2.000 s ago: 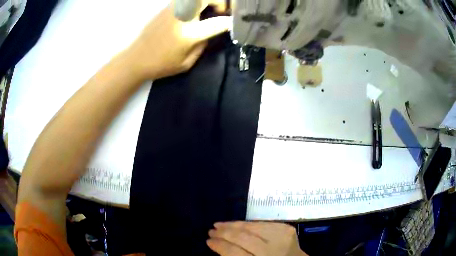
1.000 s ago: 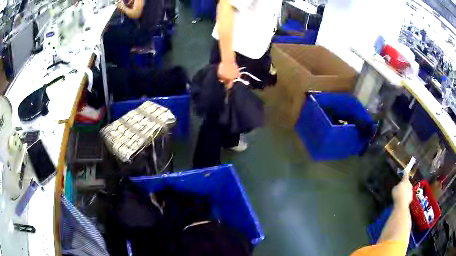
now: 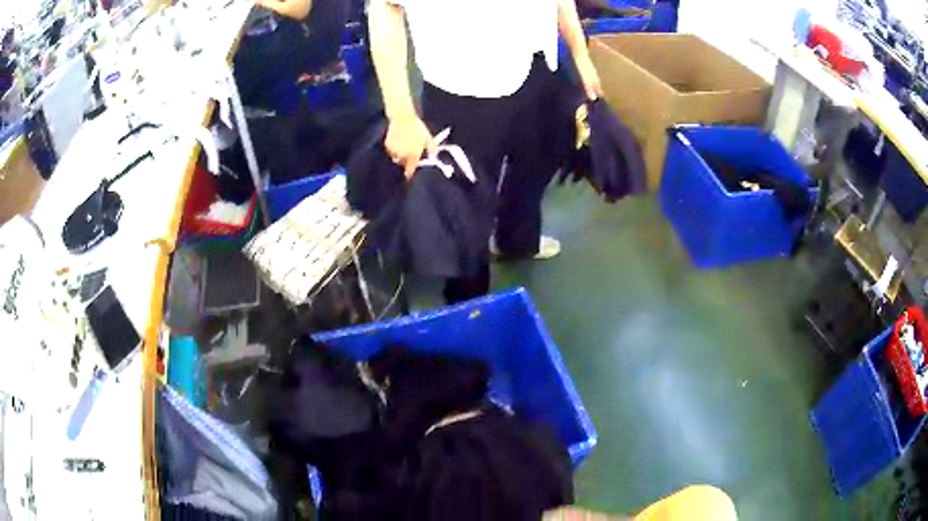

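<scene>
A deep blue bin [image 3: 544, 382] stands on the floor nearest in front of me. Dark garment bundles [image 3: 499, 468] with pale ties fill it and heap over its near side. A strip of skin and an orange-yellow sleeve of what looks like my right arm show at the bottom edge. My right hand [image 3: 588, 515] is mostly cut off there, so its fingers and any hold are hidden. My left hand is out of the picture.
A person in a white top [image 3: 473, 46] stands beyond the bin, holding a dark tied bundle [image 3: 438, 219] and more dark cloth. A patterned seat [image 3: 305, 239], cardboard box [image 3: 682, 102] and blue bins [image 3: 728, 219] stand around. A phone [image 3: 112, 326] lies on the table at left.
The view has swung from the sewing machine to the aisle. Since one second ago, my outstretched right arm has dropped to the bottom edge. The standing person's second bundle now shows.
</scene>
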